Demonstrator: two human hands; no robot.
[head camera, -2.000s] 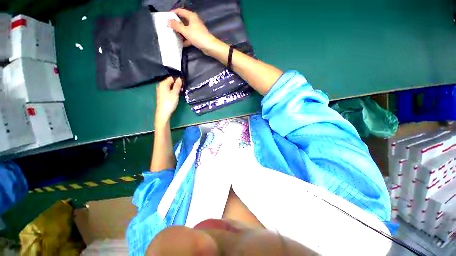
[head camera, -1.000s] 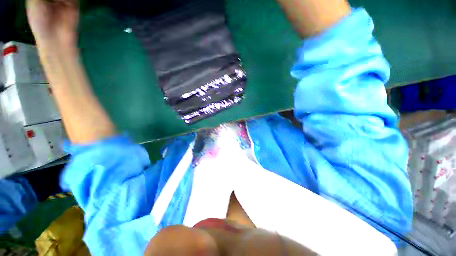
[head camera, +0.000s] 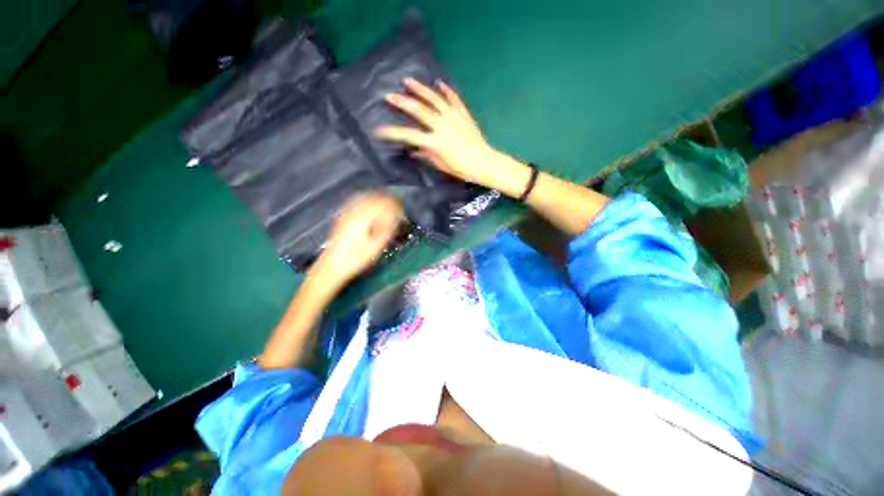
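Observation:
Dark plastic mailers lie on the green bench in front of me. One mailer (head camera: 276, 160) lies flat on the left. Another (head camera: 363, 92) overlaps it on the right, under my right hand. My right hand (head camera: 436, 131) rests on it with fingers spread. My left hand (head camera: 366, 231) is blurred, with fingers curled in, over the near edges of the mailers. Whether it grips plastic cannot be told. Shiny print shows at the near edge between and beside the hands. No white box shows in the mailers.
White boxes with red labels (head camera: 58, 334) stand at the bench's left end. White scraps (head camera: 112, 246) lie on the bench. Below its right edge are a green plastic bag (head camera: 703, 176) in a brown carton, a blue object (head camera: 819, 87) and plastic-covered white boxes (head camera: 809, 257).
Both hands moved from far up the bench back to the near mailers. The white box seen two seconds ago is out of sight. A dark bundle shows at the far left. The view has tilted.

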